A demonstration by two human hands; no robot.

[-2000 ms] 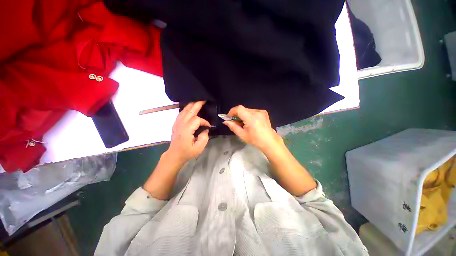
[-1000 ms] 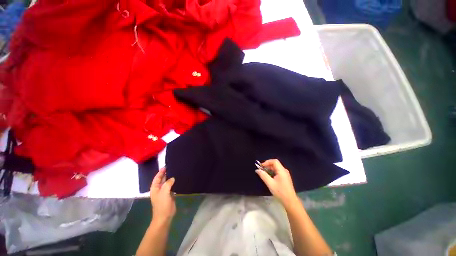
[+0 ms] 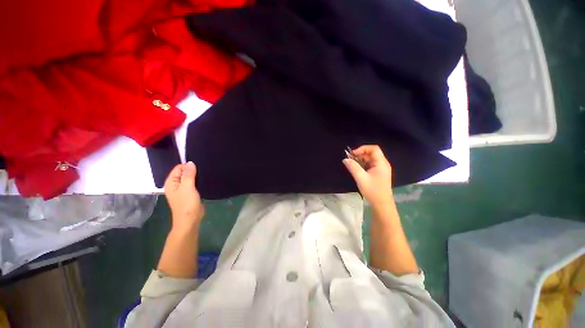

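A dark jacket (image 3: 308, 122) lies spread over the white table's front edge. My left hand (image 3: 183, 187) pinches the jacket's left front edge between thumb and fingers. My right hand (image 3: 373, 172) holds small thread snips (image 3: 353, 157), their pale tips pointing up and left, over the jacket's lower right part. The snips' handles are mostly hidden in the hand. The jacket's far end is cut off by the top of the picture.
Red jackets (image 3: 70, 96) with metal buttons are heaped at left. A black phone (image 3: 164, 160) lies partly under them beside my left hand. A whitish bin (image 3: 513, 77) with dark cloth stands at right, and a grey bin (image 3: 497, 266) with yellow cloth at lower right. Clear plastic (image 3: 70, 221) hangs at left.
Two seconds ago both hands worked close together at the jacket's edge; now they are far apart, with the left hand on the left edge. In the last second the view has mainly shifted.
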